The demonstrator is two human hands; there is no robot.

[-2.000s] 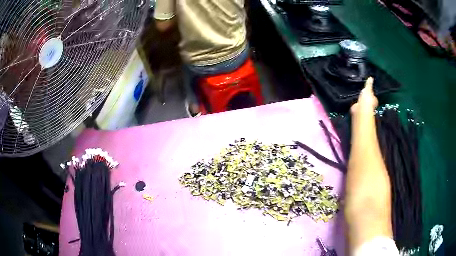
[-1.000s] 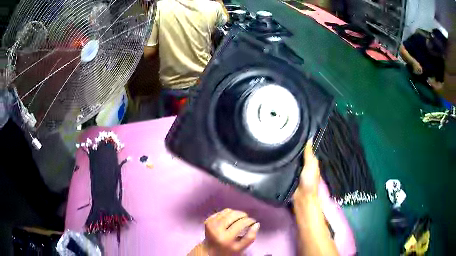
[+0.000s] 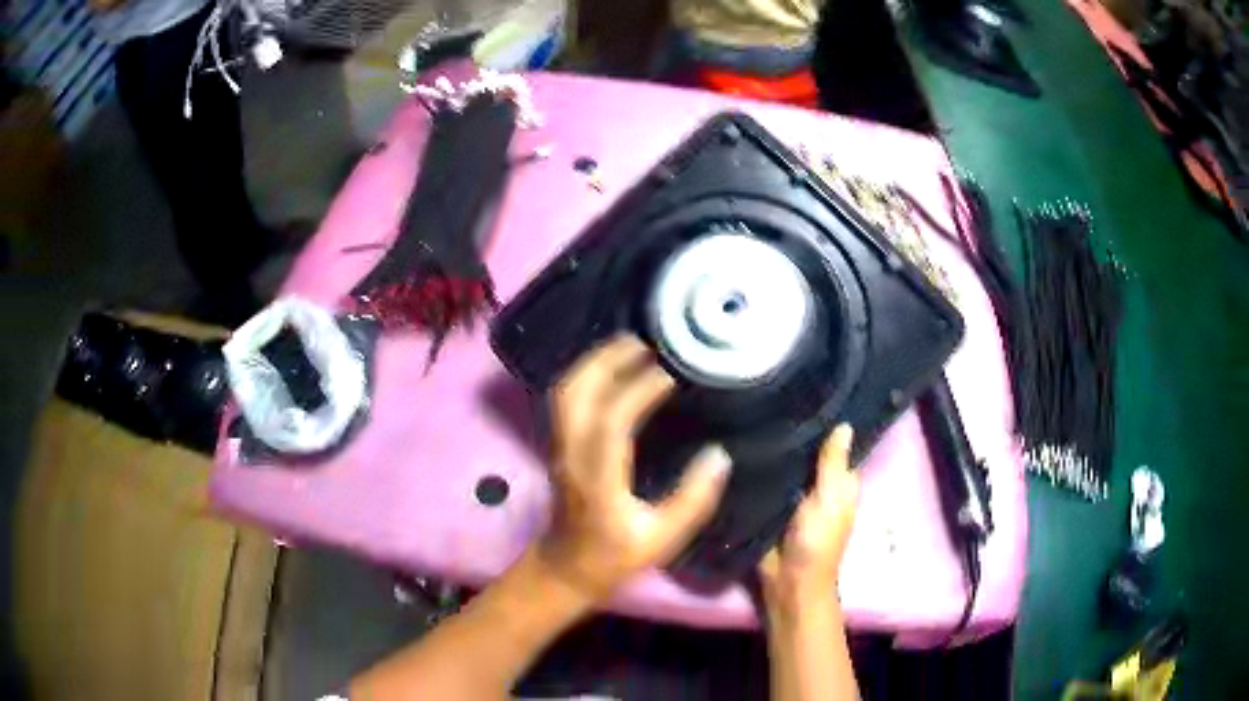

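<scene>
The black square speaker panel [image 3: 884,322] lies turned like a diamond over the pink tabletop, its round driver and silver magnet [image 3: 733,304] facing up. My left hand [image 3: 610,473] is spread over the panel's lower left, fingertips by the magnet's edge; whether it touches is unclear. My right hand [image 3: 818,527] grips the lower right edge, thumb on top, the other fingers partly hidden. The pile of small yellow and black components [image 3: 877,199] shows partly behind the panel.
A black wire bundle [image 3: 459,192] and an open plastic bag [image 3: 297,377] are at the left. A slim black tool [image 3: 959,459] lies at the right. Another cable bundle [image 3: 1068,342] and a dark bottle [image 3: 1130,582] are on the green bench [image 3: 1192,397]. People stand beyond the table.
The speaker panel has come from the green bench, past a raised, tilted hold, down over the pink table. My left hand has opened and moved onto it. The view has tilted down.
</scene>
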